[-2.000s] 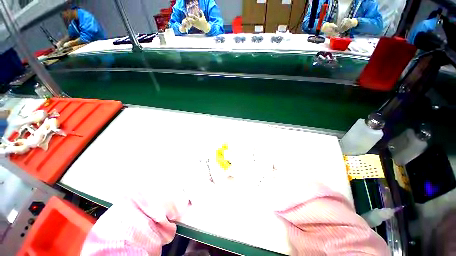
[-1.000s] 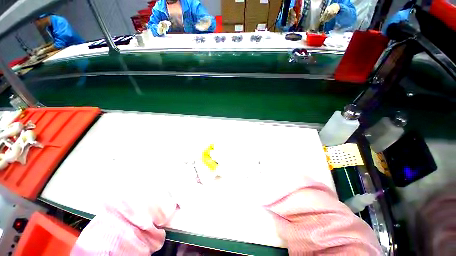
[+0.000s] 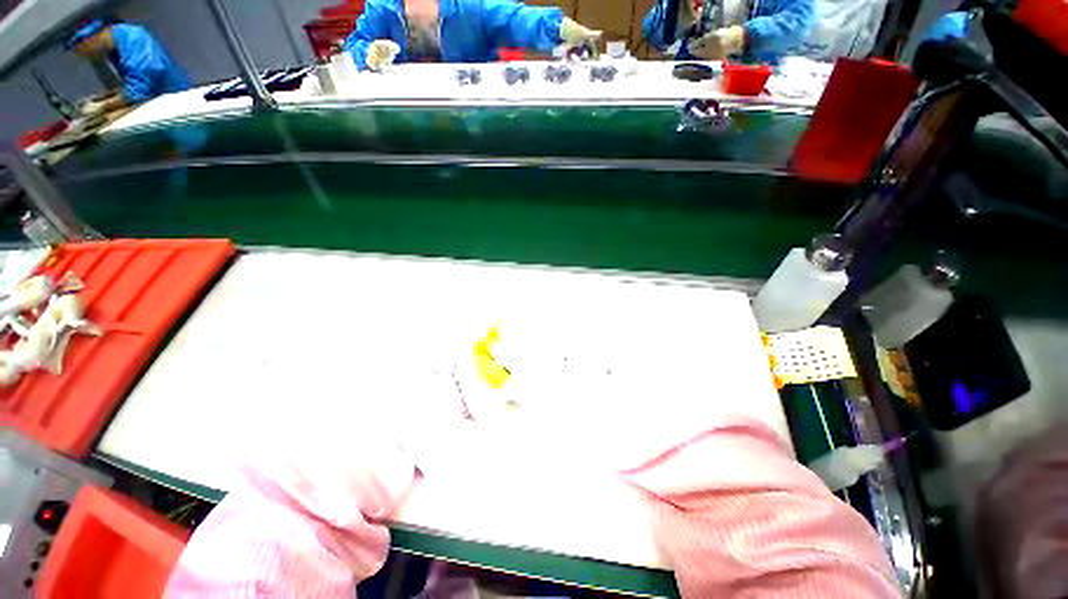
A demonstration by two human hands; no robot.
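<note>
A small bright yellow piece shows near the middle of the white board, between my sleeves. Faint dark and reddish marks lie around it, washed out by glare. Both my hands are nearly lost against the white board. My left hand reaches in from the pink striped sleeve at lower left, and my right hand from the pink sleeve at lower right. Their finger outlines are too faint to tell whether they grip anything.
An orange-red tray with tangled white pieces is at left, an orange-red bin below. At right are a white pump bottle, dotted card and squeeze bottle. A green conveyor and people in blue are beyond.
The view has shifted slightly to the right since the earliest frame. The yellow piece's outline has changed a little. Across the conveyor, a person in blue now stretches an arm sideways.
</note>
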